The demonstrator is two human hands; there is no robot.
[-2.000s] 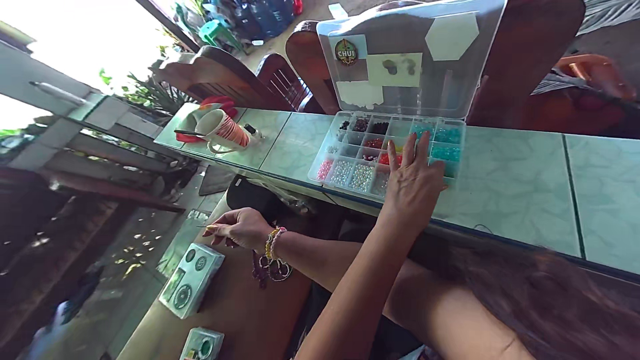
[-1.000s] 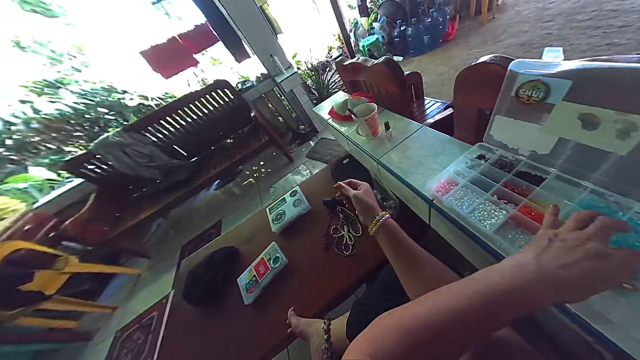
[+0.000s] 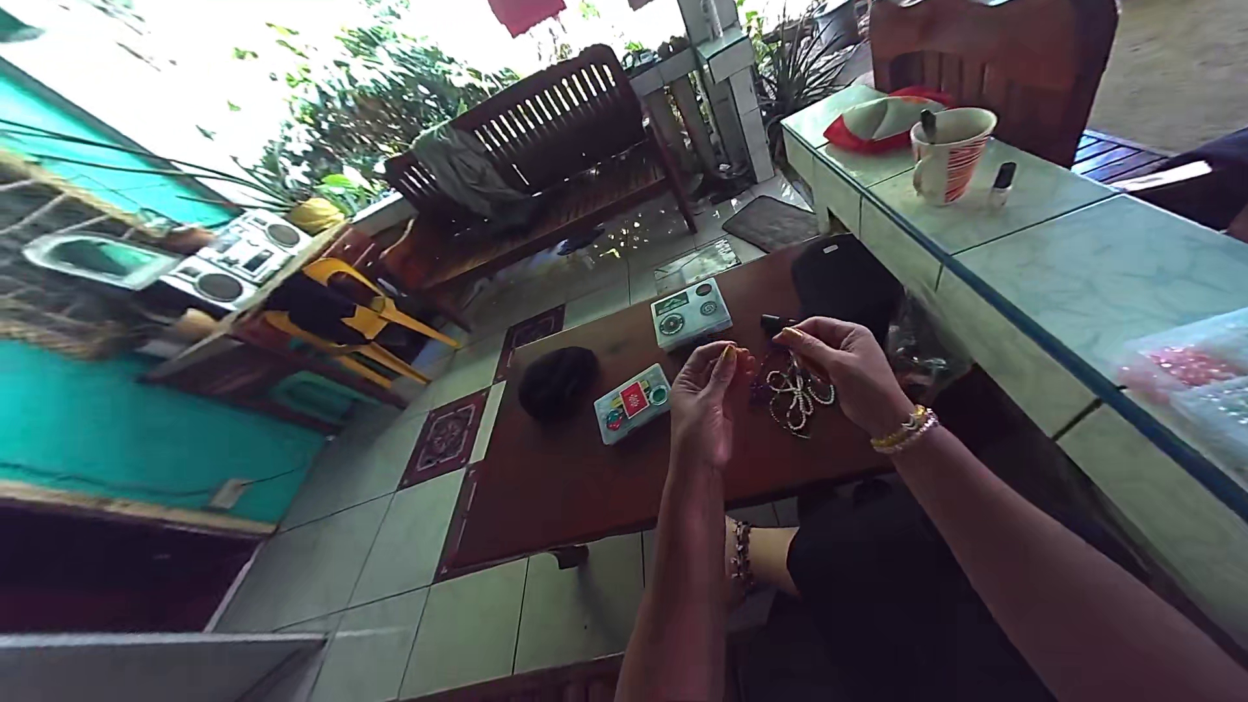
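Note:
My left hand (image 3: 704, 402) is raised over the brown table (image 3: 546, 487), thumb and fingers pinched together. A reddish-orange spot shows at its fingertips; whether it is a bead or skin is unclear. To its right, my right hand (image 3: 843, 369) also pinches, its fingertips pointing left; anything held there is too small to make out. Beaded bracelets (image 3: 907, 431) circle the right wrist. Beneath and between the hands, strands of pale beads (image 3: 792, 402) lie on the table. A small black object (image 3: 775, 325) appears beside the right fingertips.
Two decorated boxes (image 3: 692, 312) (image 3: 634, 402) and a black bundle (image 3: 558, 383) lie on the table. On the tiled ledge (image 3: 1092, 263) at right are a compartmented bead box (image 3: 1194, 375), a patterned cup (image 3: 951, 156), a small bottle (image 3: 1001, 183) and a red-rimmed dish (image 3: 882, 122).
My left hand has come away from the bead box, where it reached across my right arm, to a place left of my right hand. The view has swung left.

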